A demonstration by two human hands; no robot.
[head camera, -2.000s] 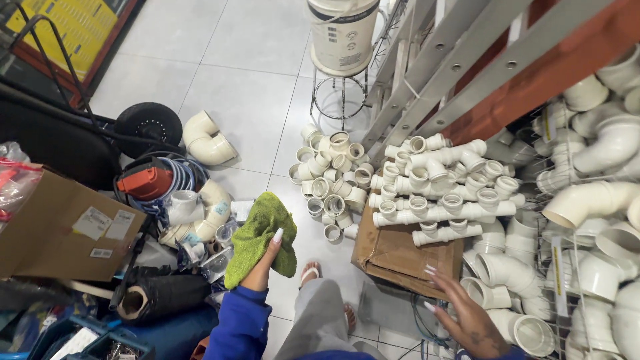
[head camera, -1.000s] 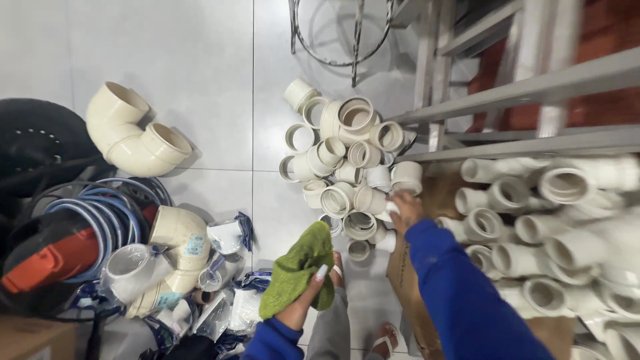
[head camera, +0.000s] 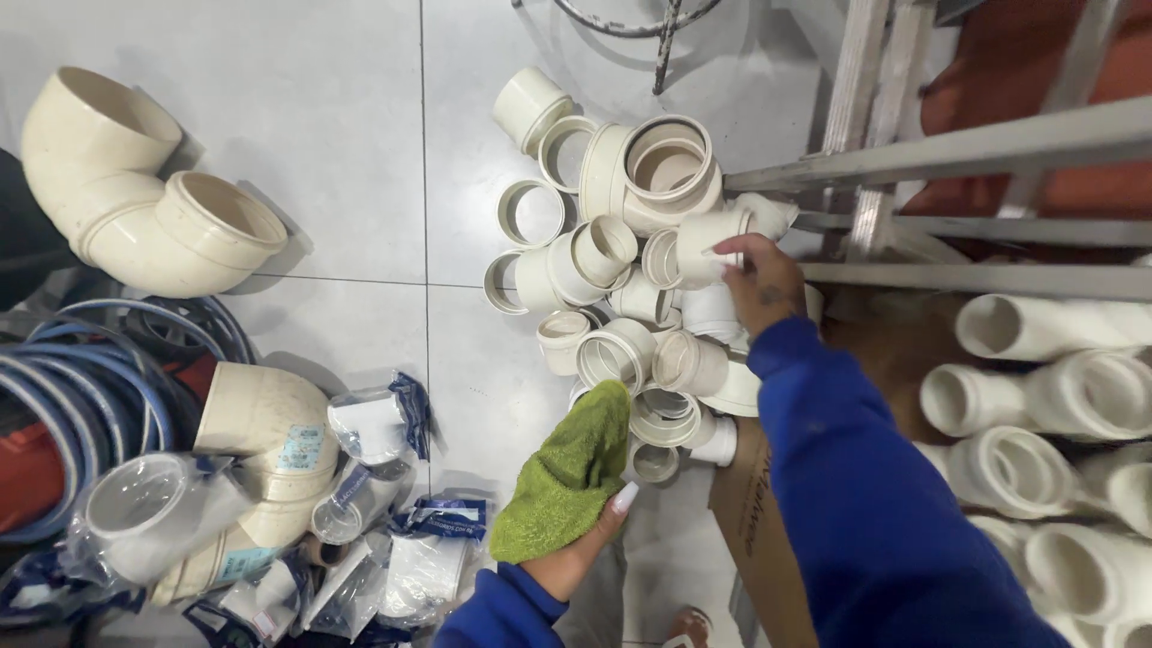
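My left hand (head camera: 585,540) holds a green terry cloth (head camera: 567,477), which drapes over its fingers at the near side of a heap of cream plastic pipe fittings. On the right of that heap, my right hand (head camera: 760,274) has its fingers on a short cream pipe fitting (head camera: 706,247); thumb and fingertips press at its rim. A larger fitting (head camera: 666,162) with a dark seal ring lies just beyond. Single couplings (head camera: 529,213) lie at the heap's left edge on the grey tiles.
A large cream double elbow (head camera: 135,207) lies at far left, above coiled blue hose (head camera: 99,387) and bagged fittings (head camera: 427,576). A metal ladder (head camera: 945,148) stands at right. Near it, a cardboard box (head camera: 756,522) and more white fittings (head camera: 1035,468). A wire stand's leg (head camera: 666,45) is at top.
My right hand has moved from open above the box to the heap and now grips a fitting. The cloth has stayed in my left hand. The view has tilted down closer to the heap.
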